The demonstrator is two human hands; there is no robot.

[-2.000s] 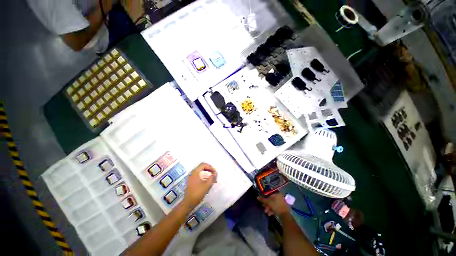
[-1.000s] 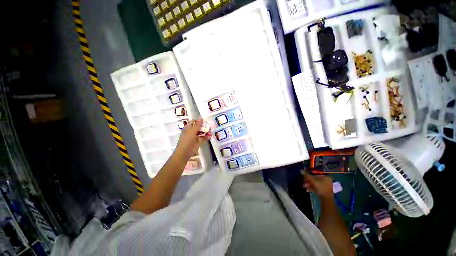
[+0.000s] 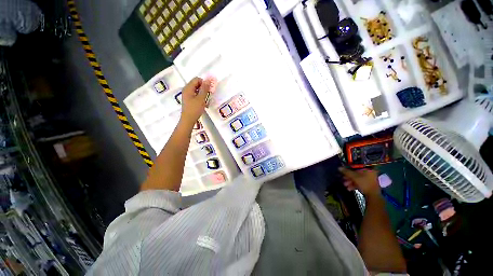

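My left hand pinches a small pink smartwatch part at the left edge of the upper foam tray, above the row of filled pockets. That tray holds several square-faced watch units beside pink, blue and purple parts. A second foam tray lies to its left, partly under my left forearm, with dark-framed units and a pink part in its lowest pocket. My right hand is beside the multimeter, slightly blurred, fingers apart, with nothing visible in it.
An orange-edged multimeter and a white fan stand at the right. Blue-handled cutters lie below. A parts tray with gold and black components is at upper right. A blister tray lies at the top.
My left hand has moved up from beside the middle pockets to the upper tray's left edge, still holding a pink part. The view has shifted. My right hand remains near the multimeter.
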